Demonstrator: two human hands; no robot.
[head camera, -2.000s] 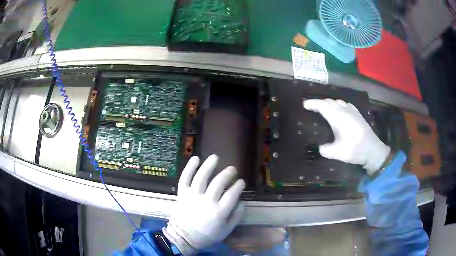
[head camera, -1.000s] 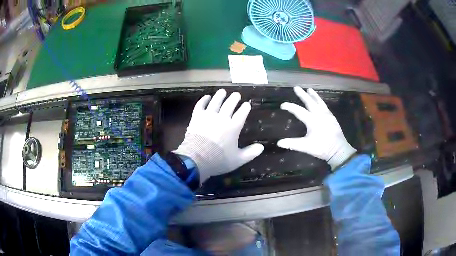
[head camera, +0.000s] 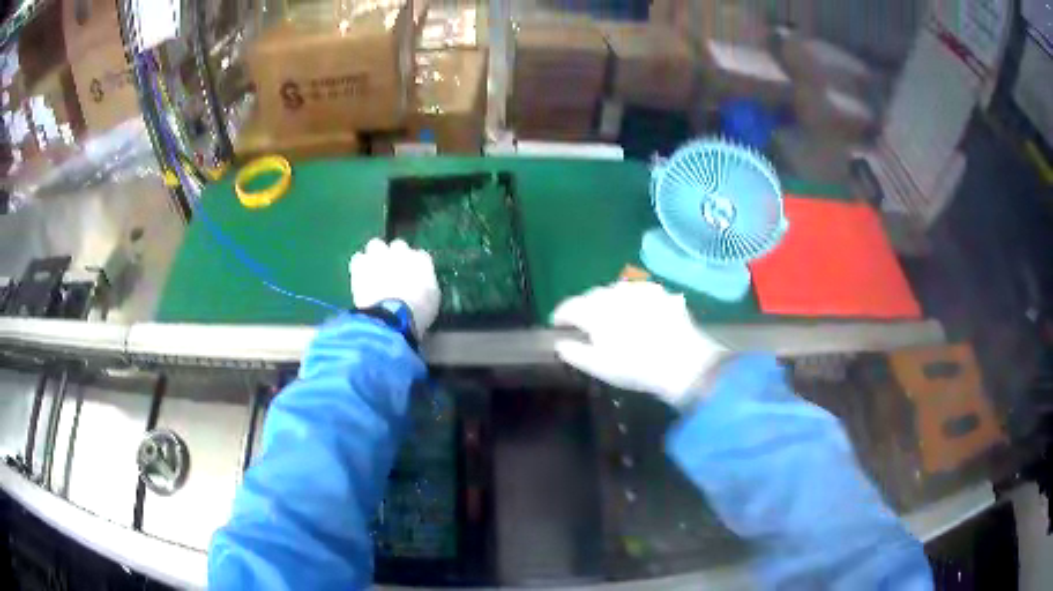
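Note:
The shallow black parts tray (head camera: 517, 277) sits on the green mat and holds a heap of loose green parts. My left hand (head camera: 396, 281), in a white glove, is at the tray's left edge, its fingers bent. Whether it grips the tray is unclear. My right hand (head camera: 637, 337), white-gloved and blurred, is over the line's back rail, right of the tray, thumb and fingers apart, nothing seen in it. A green circuit board (head camera: 418, 508) lies in a black carrier, partly behind my left sleeve. A dark studded plate (head camera: 635, 485) lies farther right, partly behind my right arm.
A light blue fan (head camera: 718, 210) and a red sheet (head camera: 834, 260) are on the mat at right, a yellow tape roll (head camera: 263, 182) at left. An orange-brown plate (head camera: 947, 404) lies at the line's right end. Cardboard boxes (head camera: 329, 87) stand behind the mat.
The view has tilted up towards the mat and boxes. My left hand has left the studded plate for the tray's left edge. My right hand has moved off the plate to the back rail.

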